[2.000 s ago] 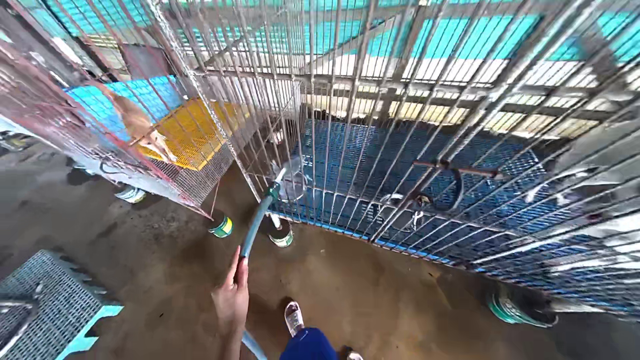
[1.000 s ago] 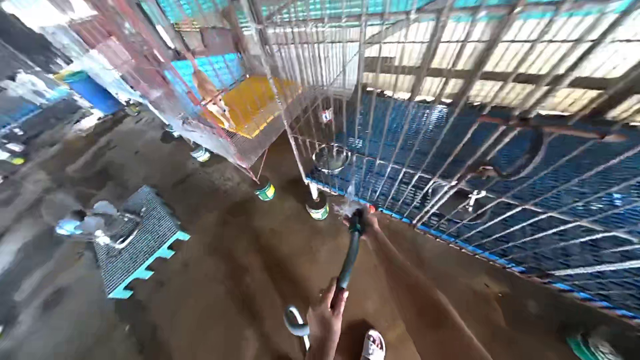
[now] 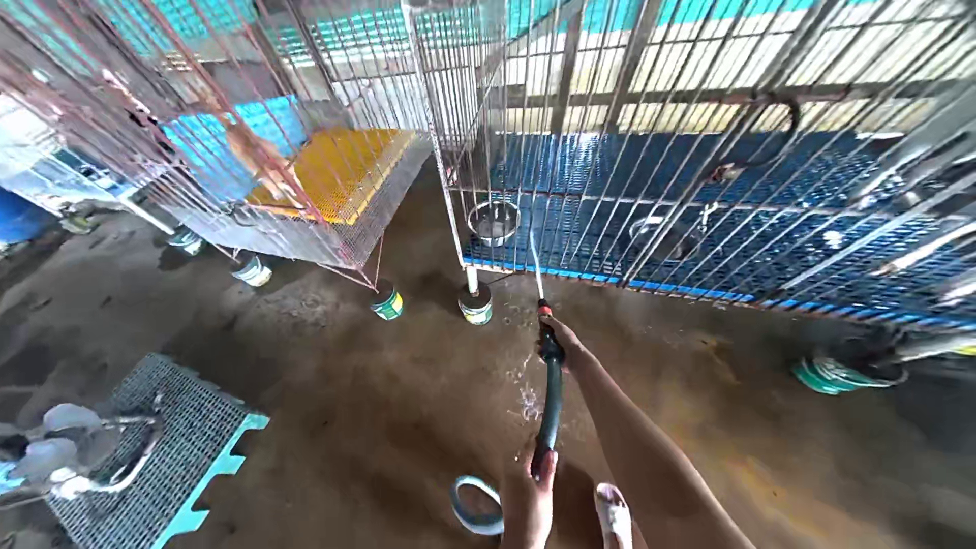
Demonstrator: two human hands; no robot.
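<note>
My right hand (image 3: 560,341) is closed around the nozzle end of a dark green hose (image 3: 552,404), just below its red-tipped spray nozzle (image 3: 544,307). Lower down the same hose, my left hand (image 3: 534,488) grips it. A thin jet of water (image 3: 536,263) leaves the nozzle and passes into a barred metal cage (image 3: 610,282) with a blue slatted floor (image 3: 579,175). Left of the jet, a metal bowl (image 3: 494,223) is fixed inside the bars. Another bowl (image 3: 662,238) shows further right. Water splashes beneath the nozzle, beside the hose.
A second cage at left holds a tan animal (image 3: 263,156) by a yellow slatted panel (image 3: 335,171). Cans (image 3: 476,306) stand around the cage legs on wet ground. A grey-green slatted platform (image 3: 175,427) lies lower left, and a hose loop (image 3: 476,507) near my foot.
Two seconds ago only one hand showed on the hose; now both hold it. The jet now reaches through the bars as a clear stream. The view has shifted.
</note>
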